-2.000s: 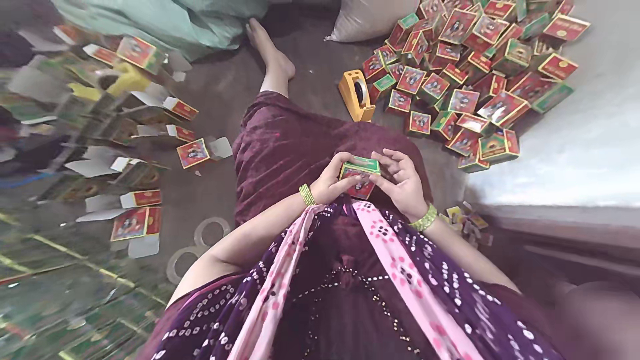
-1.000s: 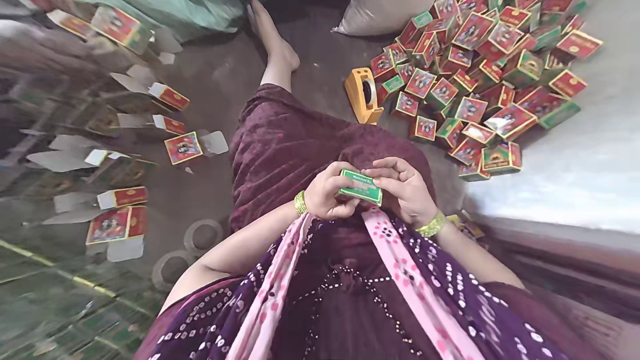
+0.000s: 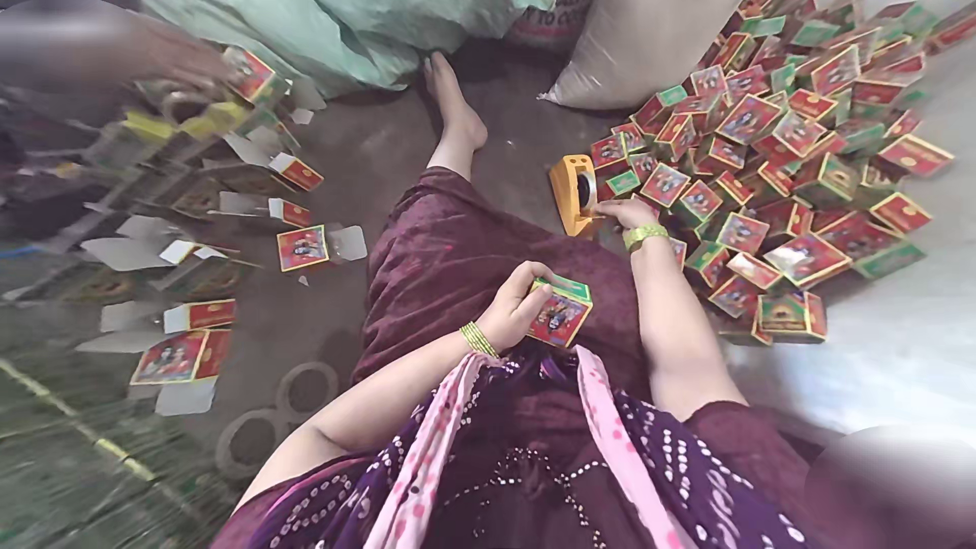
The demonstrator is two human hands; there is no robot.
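A small red and green printed carton (image 3: pixel 560 314) is held in my left hand (image 3: pixel 517 309) above my lap, its picture side and green end facing up. My right hand (image 3: pixel 629 215) reaches forward to the right, its fingertips at the near edge of a yellow tape dispenser (image 3: pixel 569 194) on the floor. A roll of tape sits in the dispenser. Whether the fingers pinch the tape end is too small to tell. Many similar cartons (image 3: pixel 747 118) lie heaped just right of the dispenser.
Cartons with raised flaps (image 3: pixel 303 248) stand to the left, where another person's hand (image 3: pixel 179 57) is at a carton. Tape rings (image 3: pixel 306 389) lie on the floor near my left arm. A green sack (image 3: pixel 343 38) and a pale sack (image 3: pixel 621 53) lie ahead, my bare foot (image 3: pixel 457 103) between them.
My right hand has left the carton and moved forward and right to the tape dispenser. The carton stays in my left hand, now turned with its picture side showing.
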